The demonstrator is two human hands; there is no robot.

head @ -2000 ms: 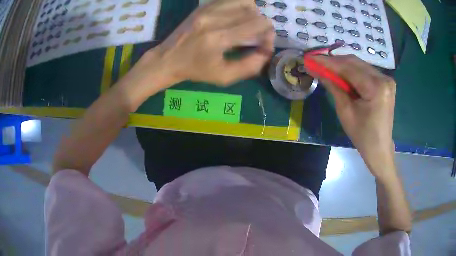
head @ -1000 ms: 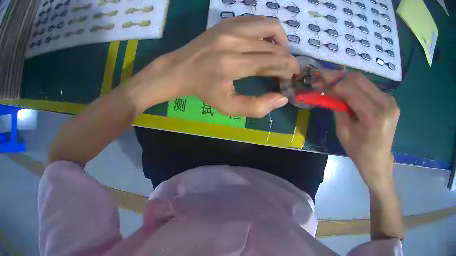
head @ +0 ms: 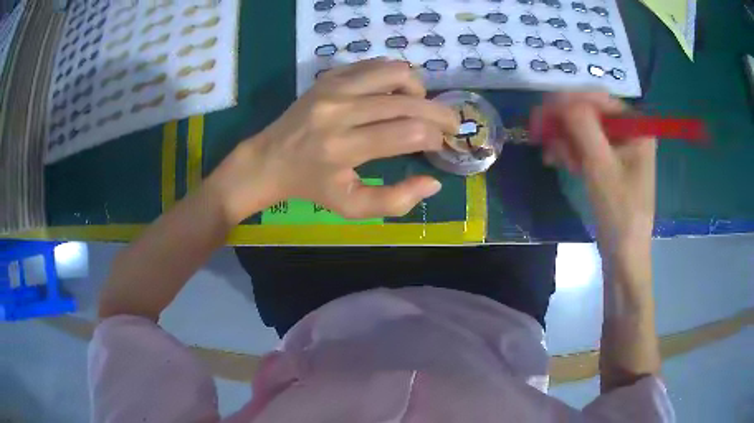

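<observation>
A round silver fixture (head: 488, 157) with a brass-coloured centre lies on the green mat in front of the parts tray. A small pale rectangular part (head: 468, 129) sits in its centre. My left hand (head: 355, 136) is at the fixture's left side, its upper fingertips touching the fixture's edge area, thumb apart below. Whether the fingertips touch the part is unclear. My right hand (head: 587, 136) is blurred, right of the fixture, and holds the red probe (head: 661, 128), which points out to the right. The probe's tip cannot be made out.
A white parts tray (head: 529, 81) with rows of dark parts lies behind the fixture. A second tray (head: 225, 62) with dark and tan parts is at left, beside stacked trays (head: 23, 140). A green label (head: 331, 213) is at the front edge. A yellow sheet (head: 676, 21) is at upper right.
My right hand has drawn back from the fixture to the right, and the red probe has swung outward. My left hand stays at the fixture. The pale part now shows. The camera view has shifted.
</observation>
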